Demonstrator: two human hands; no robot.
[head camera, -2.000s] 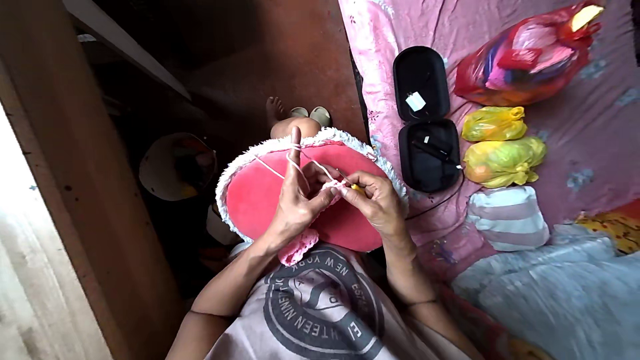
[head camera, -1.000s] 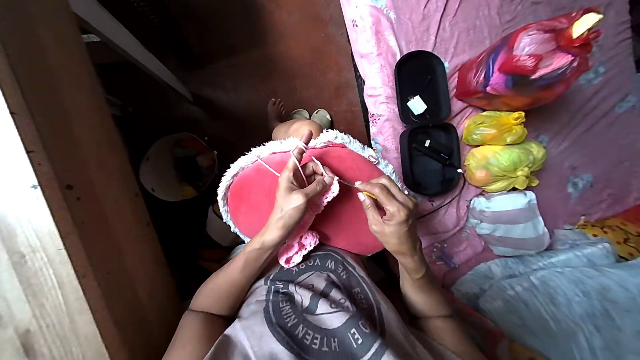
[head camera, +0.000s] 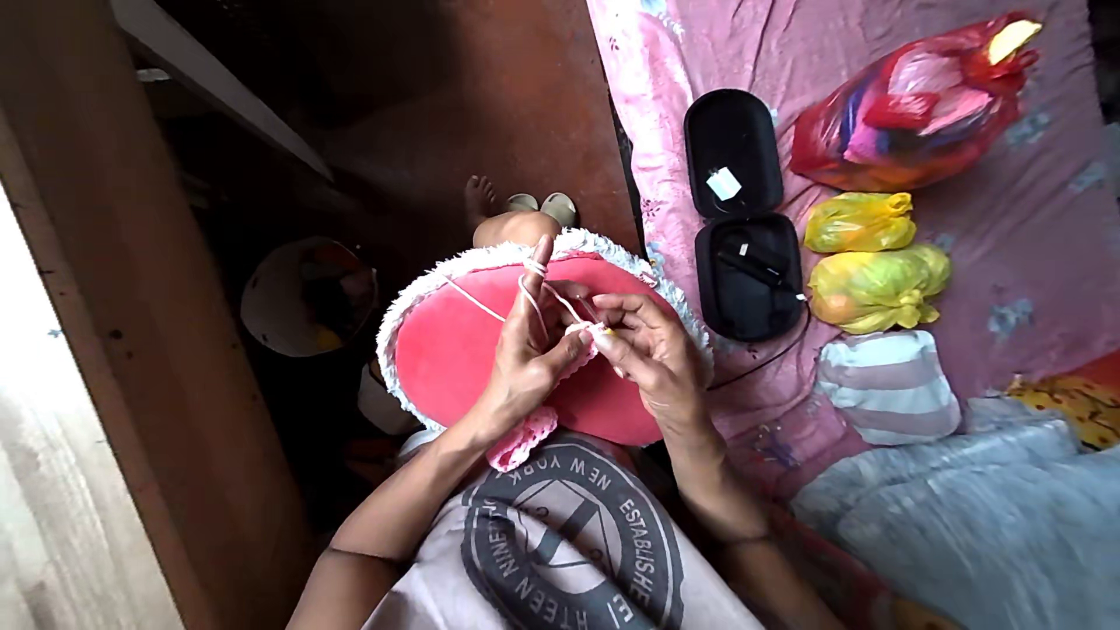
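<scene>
My left hand (head camera: 532, 359) pinches the upper end of a pink crocheted piece (head camera: 523, 437), with its index finger raised and pale yarn (head camera: 472, 297) looped round it. Beside it, my right hand (head camera: 643, 346) holds a crochet hook (head camera: 605, 331), mostly hidden by the fingers, at the edge of the crochet work. Both hands meet over a red oval cushion (head camera: 446, 359) with a white fluffy rim, which lies on my lap. The lower end of the crocheted piece hangs by my left wrist, against the shirt.
On the pink floral sheet at right lie an open black case (head camera: 748, 276) with a cable, a red plastic bag (head camera: 910, 105), yellow plastic bags (head camera: 875, 289) and a striped folded cloth (head camera: 888, 385). A white bucket (head camera: 284, 297) and a wooden board (head camera: 96, 350) are at left.
My right hand has moved left, back against my left hand, from a spot apart at the cushion's right side. My left index finger now points up, where it was bent one second ago.
</scene>
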